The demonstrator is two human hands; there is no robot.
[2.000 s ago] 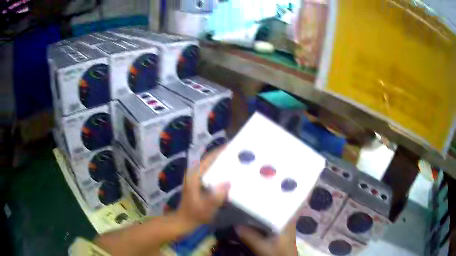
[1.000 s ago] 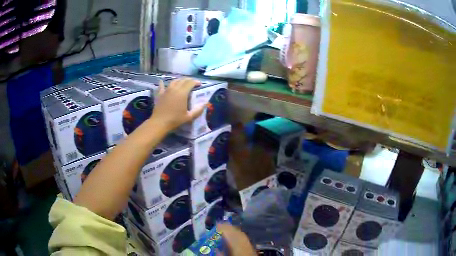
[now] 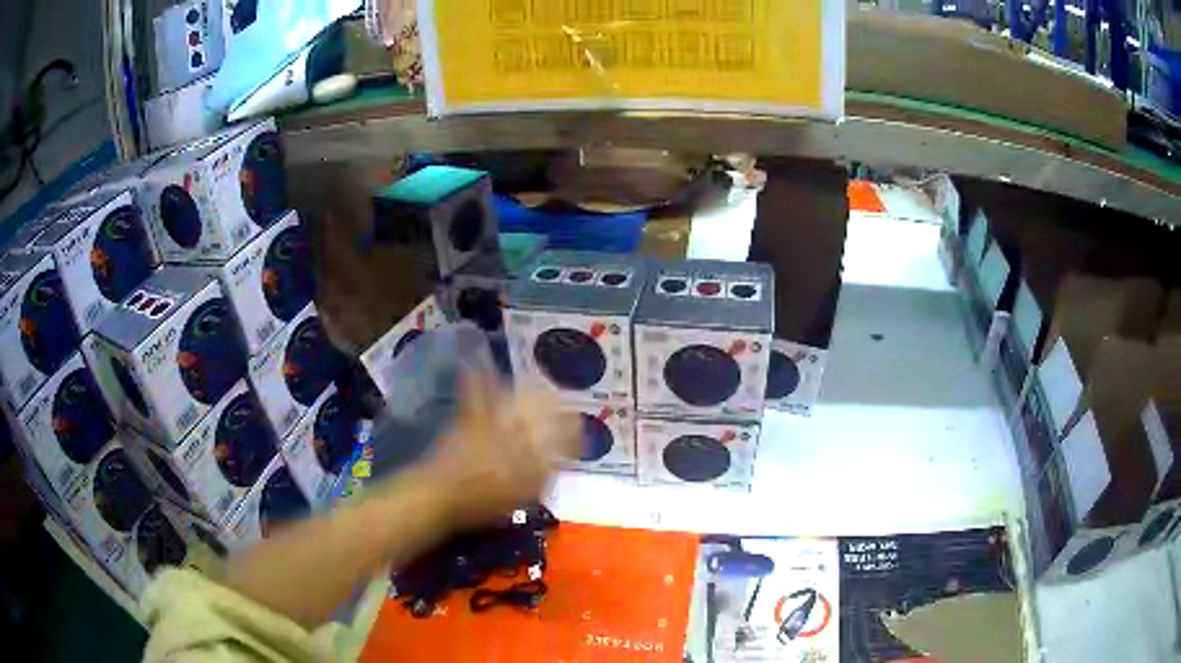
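My left hand (image 3: 499,447) is blurred and reaches in from the lower left, over the grey poly bag (image 3: 447,389) and the small stack of boxes. I cannot tell whether it holds anything. Black tied cables (image 3: 499,563) lie in a heap below it on the orange printed mat (image 3: 622,583). Closed retail boxes (image 3: 194,343) with large dark circles form a tall stack at the left. A small stack of closed boxes (image 3: 706,350) stands on the white bench behind the mat. My right hand is not in view.
The white bench (image 3: 907,350) runs back at the right. Open boxes with raised flaps (image 3: 1085,460) line the right side. A green-edged shelf (image 3: 958,143) with a yellow panel (image 3: 635,52) crosses above. A teal-topped dark box (image 3: 447,214) stands behind the bag.
The view has turned right, bringing in the mat, cables and open boxes. My left hand has left the top of the tall stack, where the box carried earlier now appears to rest.
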